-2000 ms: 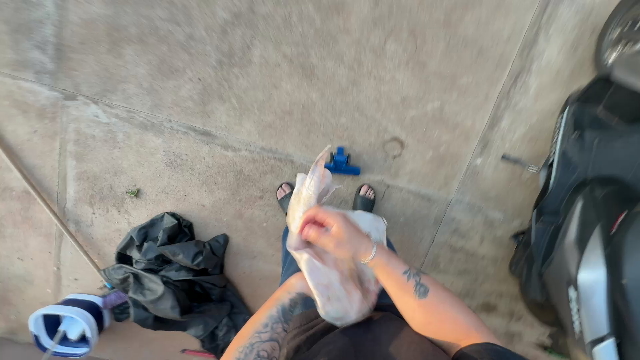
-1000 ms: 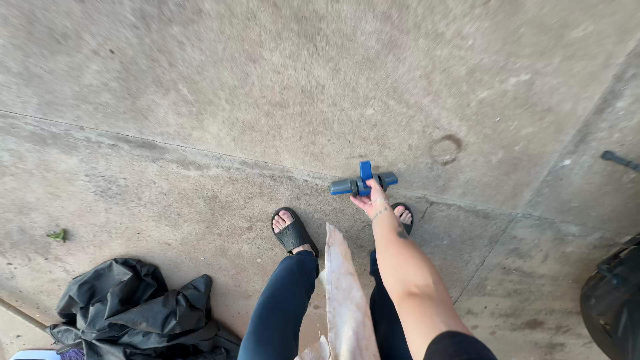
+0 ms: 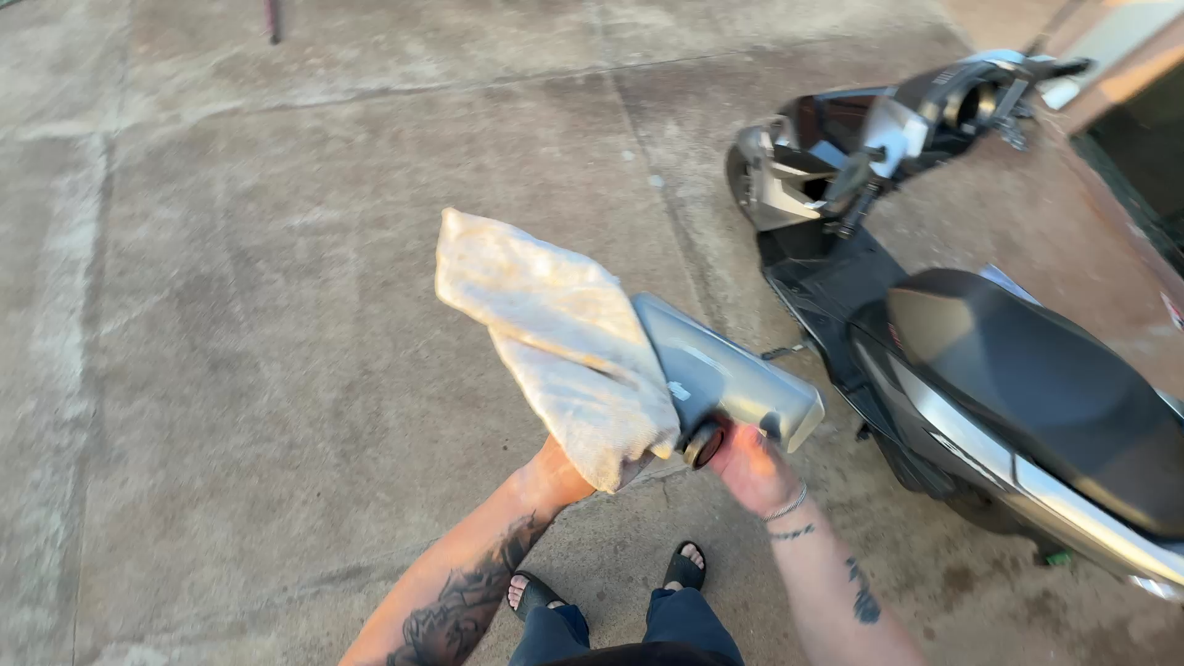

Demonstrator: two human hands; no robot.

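Observation:
A pale, stained cloth [image 3: 564,333] is draped over my left hand [image 3: 553,476], whose fingers are hidden beneath it. Its folded upper part extends forward and to the left. In my right hand [image 3: 754,467] is a wide grey-blue plastic tool [image 3: 731,365] with a round dark end facing me. The palm and thumb lie against its near side, blurred, while the other fingers are mostly hidden behind it. The cloth's right edge overlaps the left end of the tool.
A black and silver motor scooter [image 3: 999,370] stands close on the right, beside a wall at the upper right. Beneath me is a concrete floor [image 3: 305,277] with joints and cracks. My feet in black slides are at the bottom. A thin reddish pole [image 3: 271,20] shows at the top left.
My right hand has lifted the blue tool from the floor by my feet, up beside the cloth. The view has swung right, bringing the scooter fully in and leaving the black sheet out.

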